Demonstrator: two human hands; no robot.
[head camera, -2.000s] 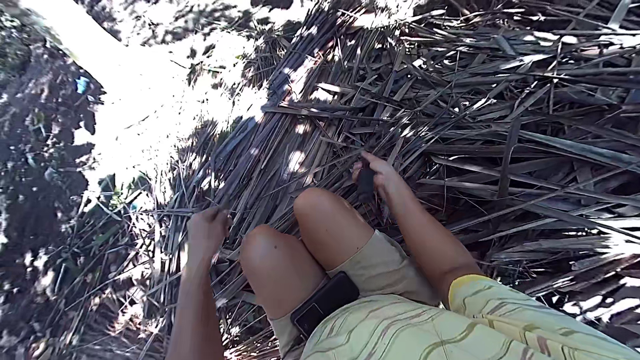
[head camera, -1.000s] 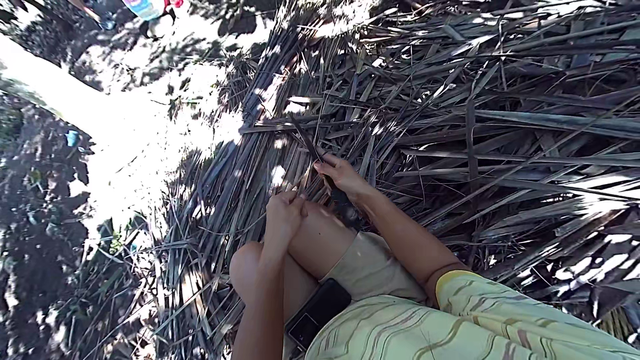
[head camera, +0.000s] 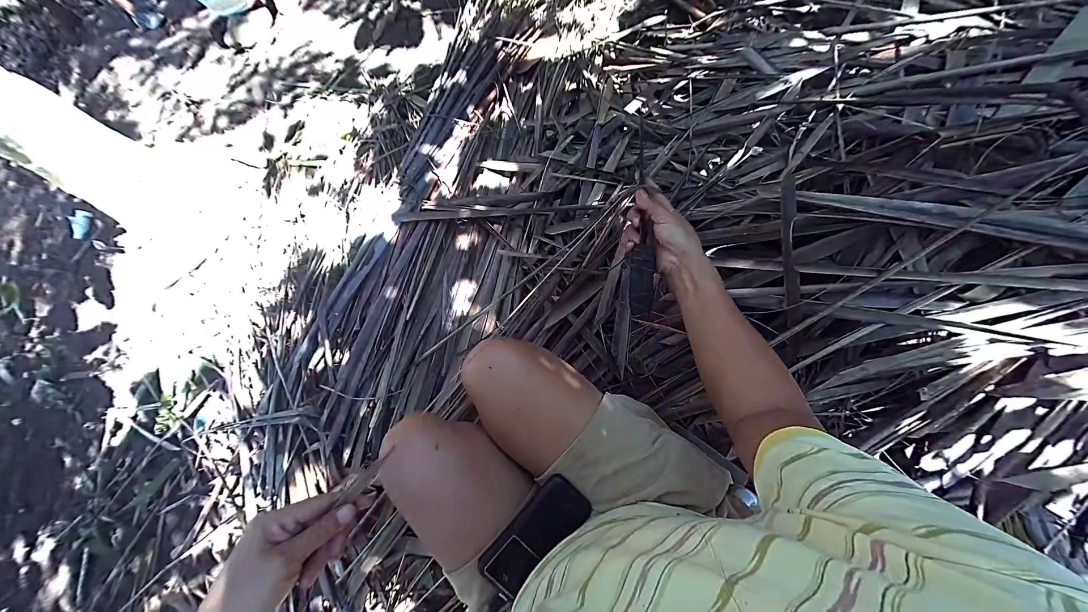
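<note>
My left hand (head camera: 297, 540) is at the lower left beside my knee, its thumb and fingers pinching the end of a dried leaf strip (head camera: 361, 484). My right hand (head camera: 663, 234) is up over the pile, fingers curled round a dark tool with a thick black handle (head camera: 642, 280). A thin dark part of it, perhaps a blade, points away from me, but its outline blurs into the leaves. Thin strips run from near the right hand toward my knees. Long dried palm leaves (head camera: 408, 297) lie under and around both hands.
More dried palm leaves (head camera: 918, 212) are heaped on the right. Sunlit ground (head camera: 212, 255) lies to the left, with a small blue object (head camera: 81, 223) on it. A black phone-like object (head camera: 535, 535) rests on my lap. Part of a person's limb shows at the top left.
My left hand has moved from above my knees down to the lower left. My right hand, still holding the dark tool, has moved away from my knees over the leaf pile.
</note>
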